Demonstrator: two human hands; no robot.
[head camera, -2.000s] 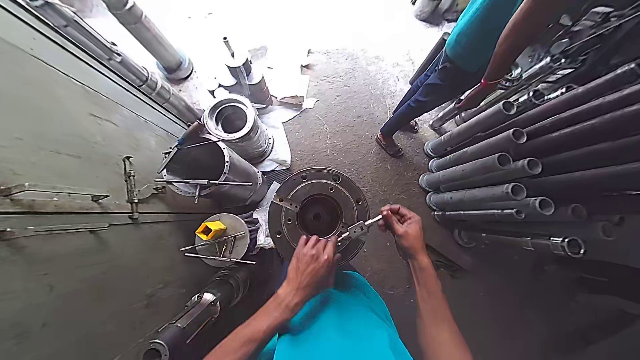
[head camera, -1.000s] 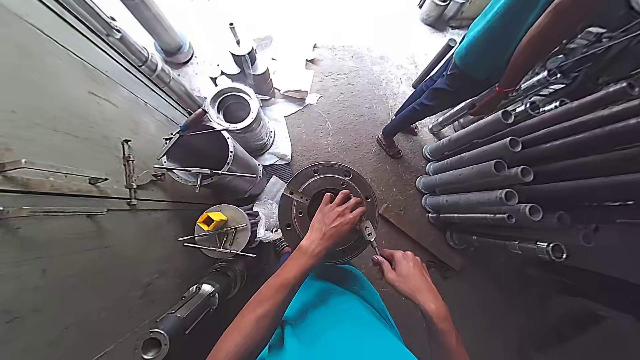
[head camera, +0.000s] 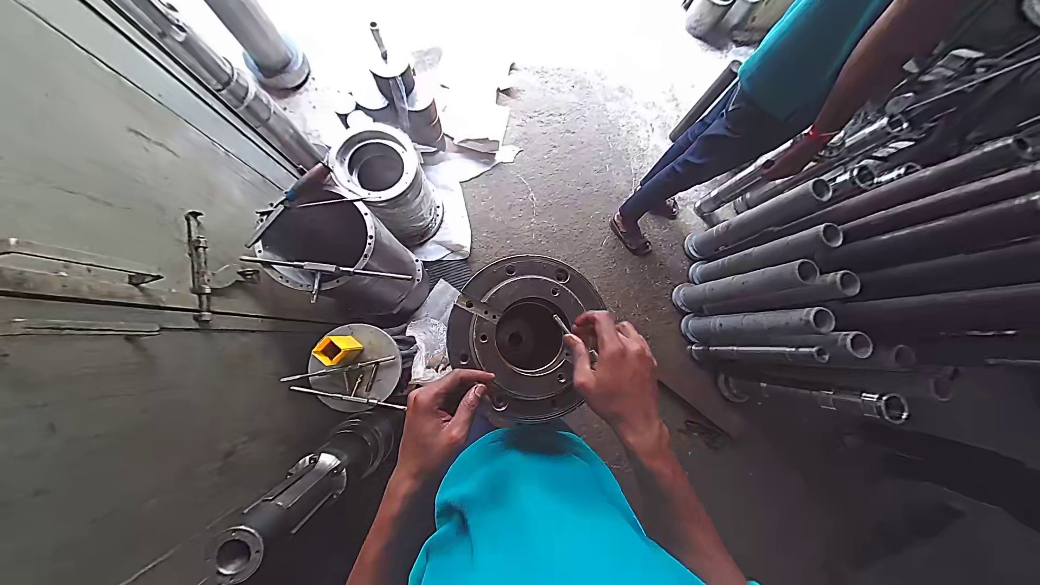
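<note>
A round metal flange (head camera: 532, 270) with bolt holes and a dark central bore stands in front of me. Over its right side, my right hand (head camera: 613, 366) pinches a small metal rod (head camera: 561, 323) between thumb and fingers. My left hand (head camera: 445, 410) is at the flange's lower left edge, thumb and forefinger apart, with nothing visible between them. A flat metal bar (head camera: 478, 308) with holes lies across the flange's upper left. Part of the flange's right side is hidden behind my right hand.
On the left, rods lie across an open drum-like cylinder (head camera: 370, 260); a round stool top (head camera: 390, 349) holds a yellow square block (head camera: 337, 350) and rods. Metal pipes (head camera: 760, 325) are stacked at right. Another person (head camera: 691, 154) stands beside them. A grey metal door (head camera: 97, 211) borders the left.
My left hand has moved from over the bore to the flange's lower left. My right hand has moved in over the flange's right side. The tool seen there earlier is now mostly hidden.
</note>
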